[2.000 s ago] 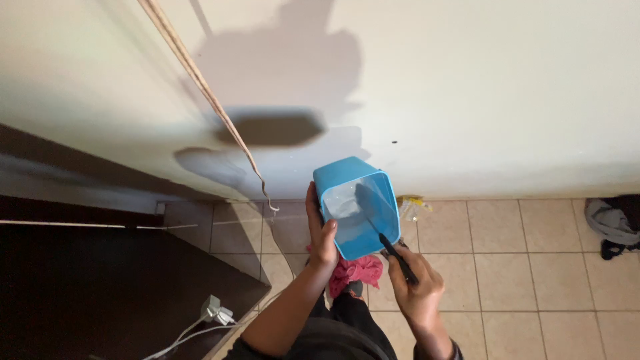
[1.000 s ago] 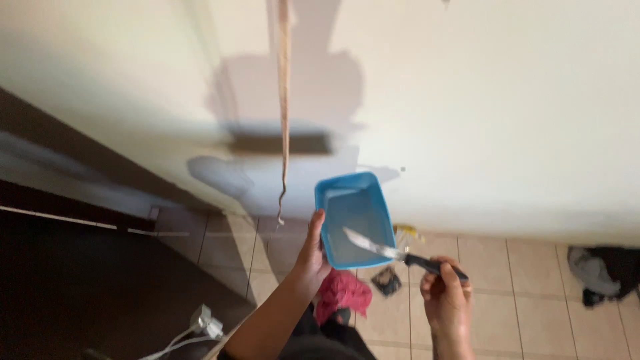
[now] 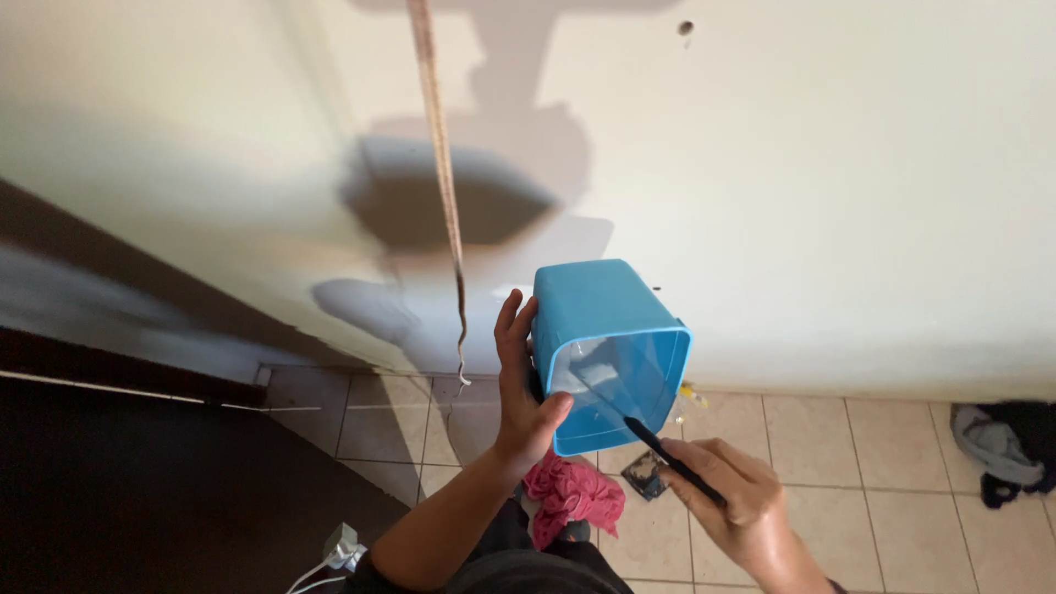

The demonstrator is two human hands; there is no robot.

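A blue plastic container (image 3: 610, 297) is tipped on its side in front of the wall, its open mouth facing me. Whitish material (image 3: 590, 371) lies inside; what it is I cannot tell. My left hand (image 3: 524, 396) grips the container's left side, thumb at the rim. In my right hand (image 3: 734, 495) is the black handle of a knife (image 3: 672, 462), its blade reaching into the container's mouth. The blade's tip is hard to make out against the whitish material.
A frayed cord (image 3: 445, 190) hangs before the wall, left of the container. Pink cloth (image 3: 577, 495) and a small dark tray-like object (image 3: 645, 476) are on the tiled floor. Dark clothing (image 3: 1002, 450) lies at right. A white plug with cables (image 3: 342, 549) sits by the dark furniture at lower left.
A second ago the knife blade lay across the container's near rim; now it reaches inside. The container has tilted so that its outer side shows. The view has shifted closer.
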